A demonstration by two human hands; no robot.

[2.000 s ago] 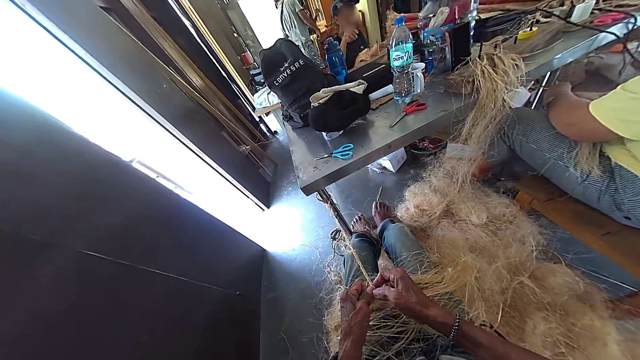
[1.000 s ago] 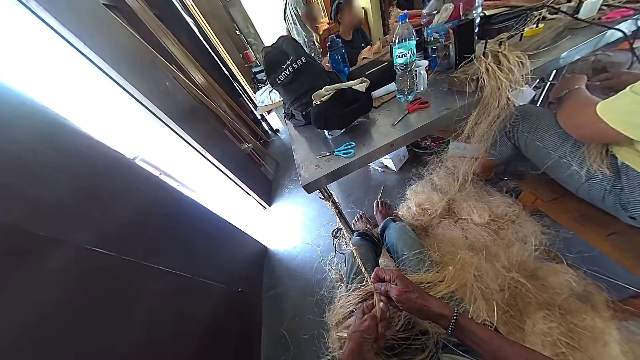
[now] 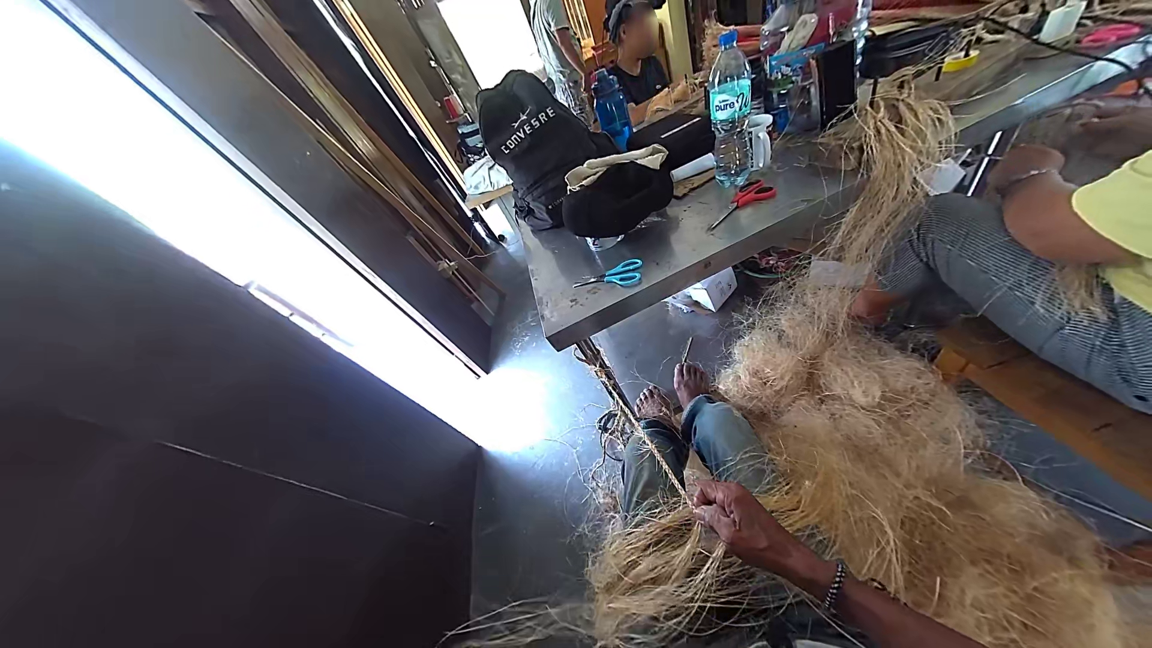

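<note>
My right hand [image 3: 733,522] pinches the near end of a braided fibre cord [image 3: 659,457] over my lap. The cord runs up past my knees toward the table's corner. Loose straw-coloured fibres [image 3: 657,571] hang below the hand and lie across my lap. A large heap of tangled natural fibre [image 3: 864,432] lies to the right of my legs. My left hand is out of view.
Ahead stands a metal table [image 3: 670,261] with blue-handled scissors [image 3: 621,274], red-handled scissors [image 3: 751,193], a water bottle [image 3: 731,117], a black backpack [image 3: 531,135] and a black cap [image 3: 621,193]. A person [image 3: 972,261] sits at the right by a wooden bench [image 3: 1053,405]. A dark wall stands at the left.
My left hand, beside the right at the cord in the earlier frames, has dropped out of view. My right hand stays at the cord.
</note>
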